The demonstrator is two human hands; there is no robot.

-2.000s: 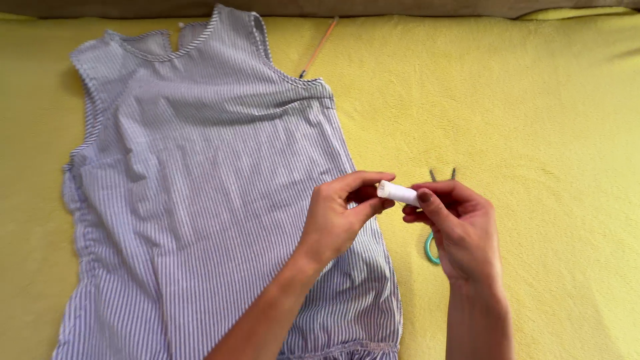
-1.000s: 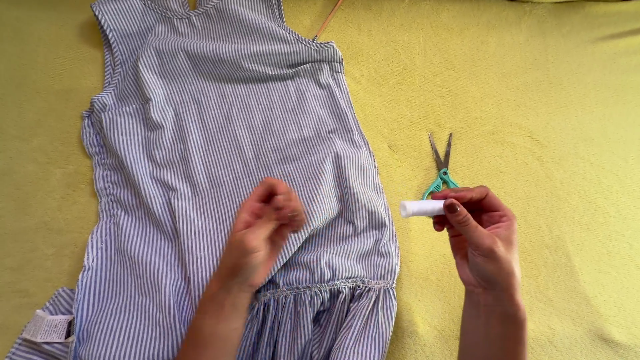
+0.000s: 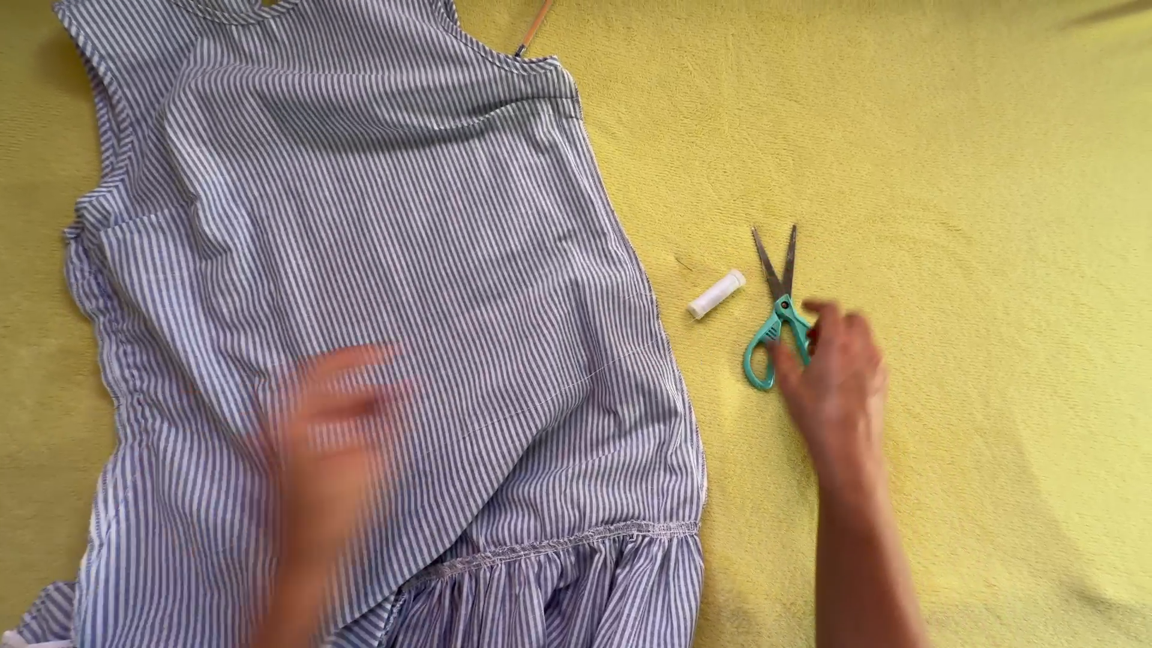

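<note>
A sleeveless garment (image 3: pixel 432 270) of blue-and-white striped cloth lies spread over the left half, its seams and a gathered lower section showing. Over its lower left part is my left hand (image 3: pixel 337 432), blurred, fingers apart, with nothing seen in it. My right hand (image 3: pixel 837 373) is at the teal handles of a pair of scissors (image 3: pixel 783 306), fingers apart; whether it touches them is unclear. The scissors' blades are spread and point away from me. Left of them lies a small spool of white thread (image 3: pixel 716 294), with a thin needle (image 3: pixel 684 263) just beyond it.
A yellow fleecy cloth (image 3: pixel 990 225) covers the surface beneath everything. A thin orange-brown stick-like thing (image 3: pixel 535 27) lies by the garment's right armhole, partly out of view at the top edge.
My right hand has let go of the white spool, which now lies on the yellow cloth, and is at the scissors' handles. My left hand has moved away from the spool since the earliest frame.
</note>
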